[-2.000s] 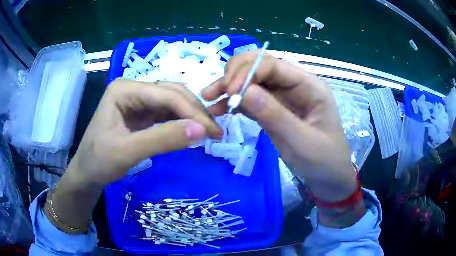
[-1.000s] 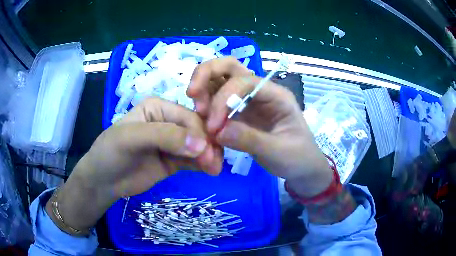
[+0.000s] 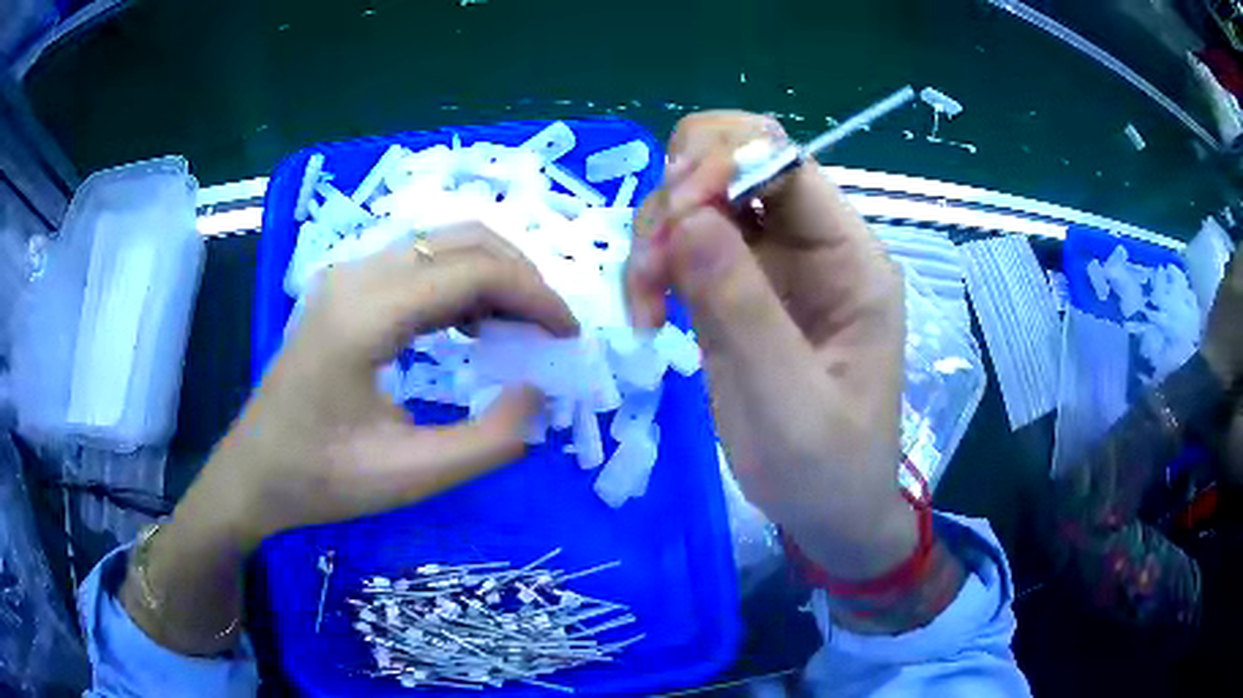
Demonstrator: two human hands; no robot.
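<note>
My left hand is over the blue tray, with a blurred white plastic piece between its thumb and fingers. My right hand is raised to the right of it, beyond the tray's right edge. It holds a thin metal pin that points up and right, with a white collar near the fingers. Its fingertips are blurred, and I cannot tell if they hold more. White pieces are heaped in the far part of the tray. A pile of metal pins with small white collars lies in the near part.
A clear plastic box stands at left. Beyond the tray is the green belt, with a white assembly. Ribbed white strips and a clear bag lie at right. Another blue tray and a person's arm are far right.
My hands have moved apart. The left has opened out around a white piece over the heap; the right has risen and moved right with its pin. The belt's white assembly has shifted right.
</note>
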